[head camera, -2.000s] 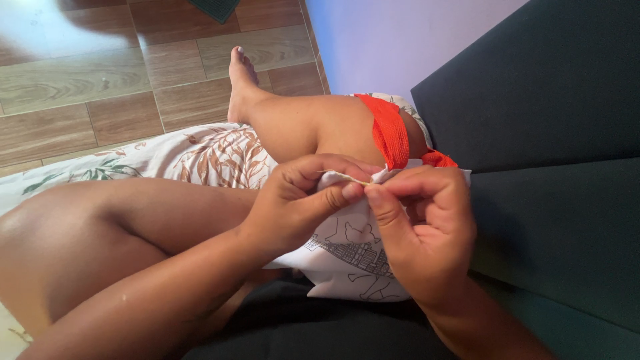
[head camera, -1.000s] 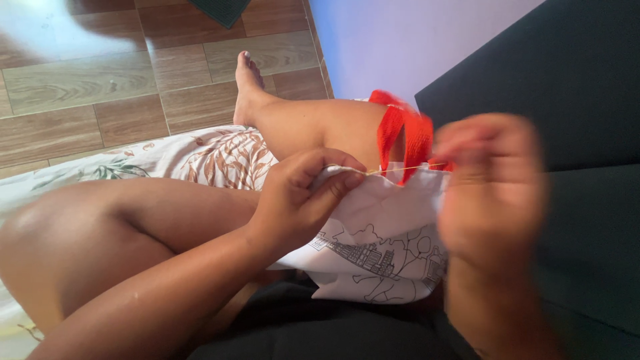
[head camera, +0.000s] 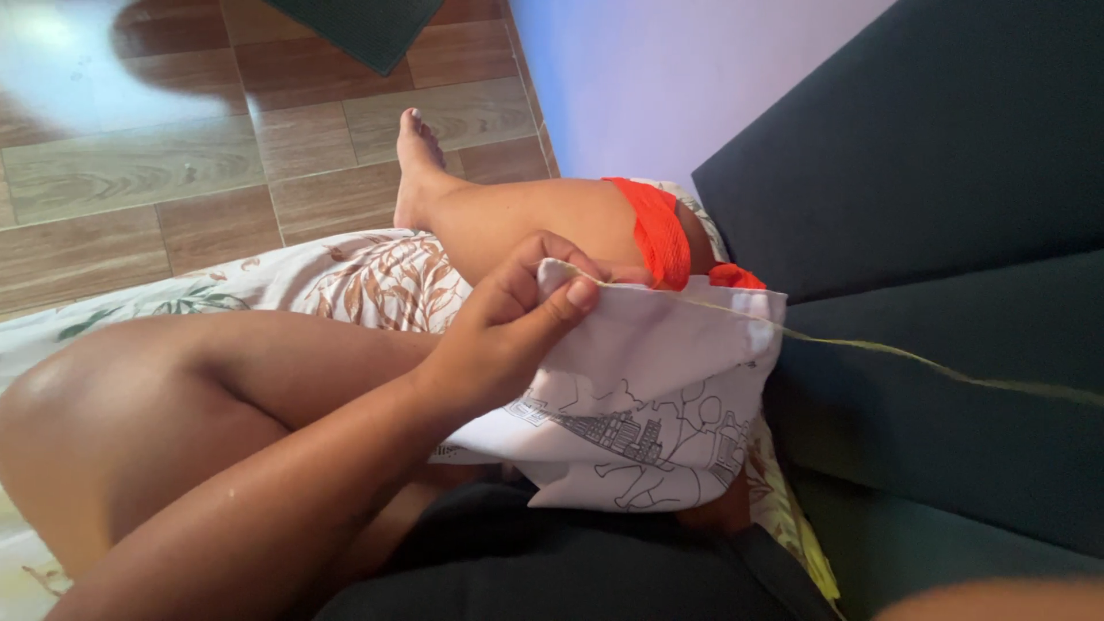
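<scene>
My left hand (head camera: 517, 319) pinches the top edge of a white cloth (head camera: 655, 345) printed with black line drawings of buildings and figures. A thin yellowish thread (head camera: 888, 349) runs from the pinched edge along the cloth and off to the right, stretched over the dark upholstery. Red fabric straps (head camera: 664, 233) lie over my lower leg, just beyond the cloth's top edge. Of my right arm only a blurred bit of skin (head camera: 992, 599) shows at the bottom right corner; the hand and its fingers are out of view. No needle can be made out.
My bare legs (head camera: 172, 414) rest on a white leaf-patterned sheet (head camera: 371, 276). Dark upholstered panels (head camera: 862, 155) stand at the right, beside a pale wall (head camera: 655, 78). Beyond the sheet are a wood-look tiled floor (head camera: 310, 129) and a dark mat (head camera: 371, 26).
My right hand has moved away from the cloth's edge to the right and out of view, and the thread is now drawn out long. My left hand keeps its pinch on the cloth.
</scene>
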